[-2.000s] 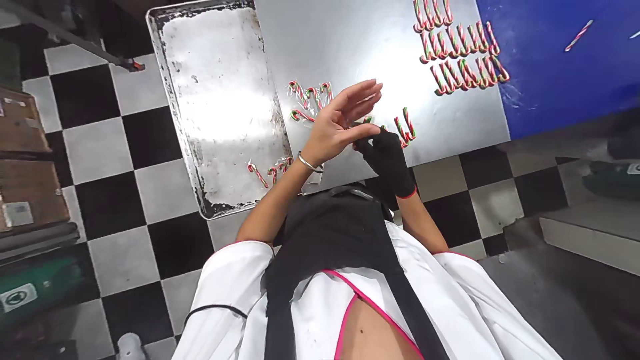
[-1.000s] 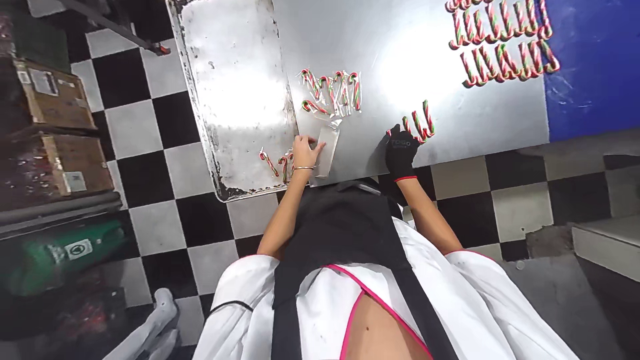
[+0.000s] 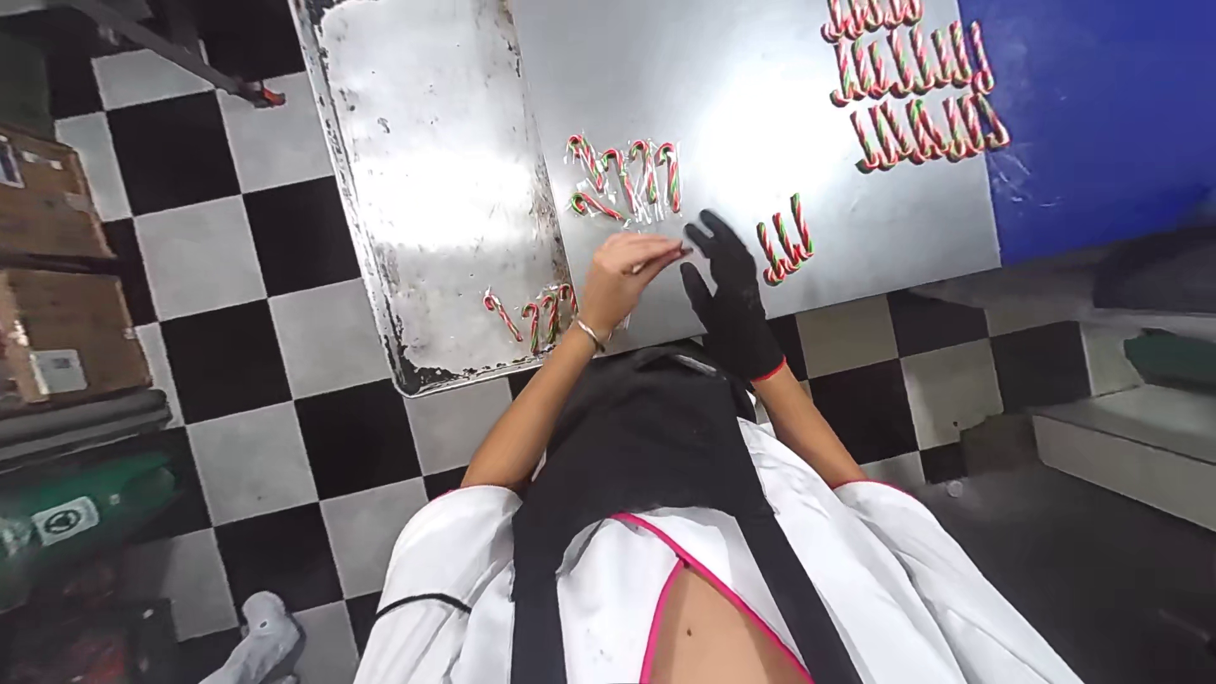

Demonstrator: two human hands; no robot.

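My left hand (image 3: 622, 275), bare with a bracelet at the wrist, is over the metal table, its fingertips pinched together; whether something small is between them I cannot tell. Close to its right is my right hand (image 3: 727, 285) in a black glove, fingers spread and curved, with nothing visible in it. Above my left hand lie several candy canes in clear wrappers (image 3: 641, 176). Several more wrapped candy canes (image 3: 546, 313) are on the metal tray, partly behind my left wrist. Right of the glove lie 3 candy canes (image 3: 787, 239). Rows of candy canes (image 3: 921, 85) lie at the upper right.
A worn metal tray (image 3: 385, 328) covers the table's left part. A blue surface (image 3: 1092, 123) adjoins the metal table (image 3: 893, 256) on the right. Cardboard boxes (image 3: 71, 332) and a green object (image 3: 104, 503) stand at the far left, and a person's shoe (image 3: 271, 617) shows at lower left.
My left hand has moved up and right from the tray's edge, where it was one second ago. My gloved right hand has moved left, away from the small group of candy canes.
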